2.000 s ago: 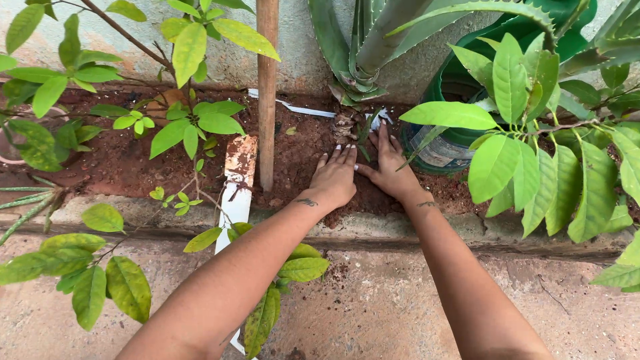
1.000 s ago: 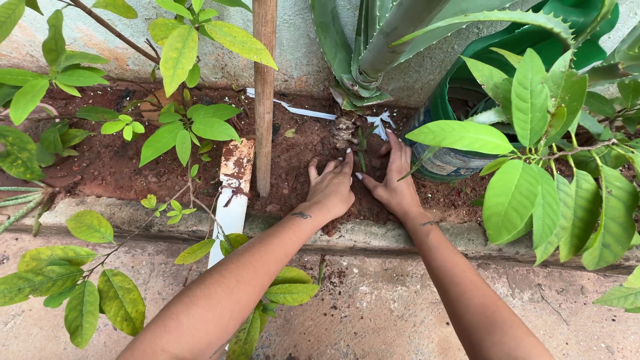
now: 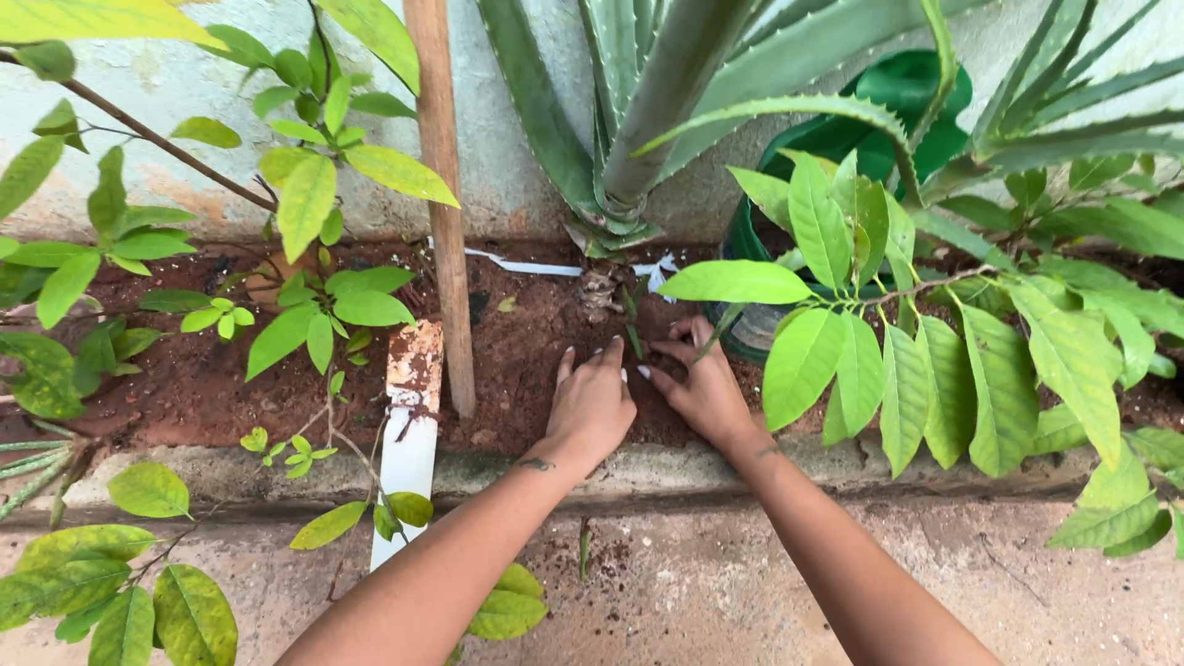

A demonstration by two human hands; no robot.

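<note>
In the head view my left hand rests on the reddish soil, fingers pointing toward the wall, holding nothing visible. My right hand touches the soil to the right, its fingers curled and apart. Between the two hands a small green shoot stands in the soil. Just behind them rises the stem base of a large aloe plant. A white strip lies on the soil behind my left hand. Leaves partly cover the area beside my right hand.
A wooden pole and a dirt-covered white slat stand left of my hands. A green plastic container is at the right by the wall. Leafy branches hang at both sides. A concrete curb edges the bed.
Both hands were flat and close together on the soil two seconds ago; now they are farther apart, with the fingers of the right hand more curled. The view has shifted somewhat.
</note>
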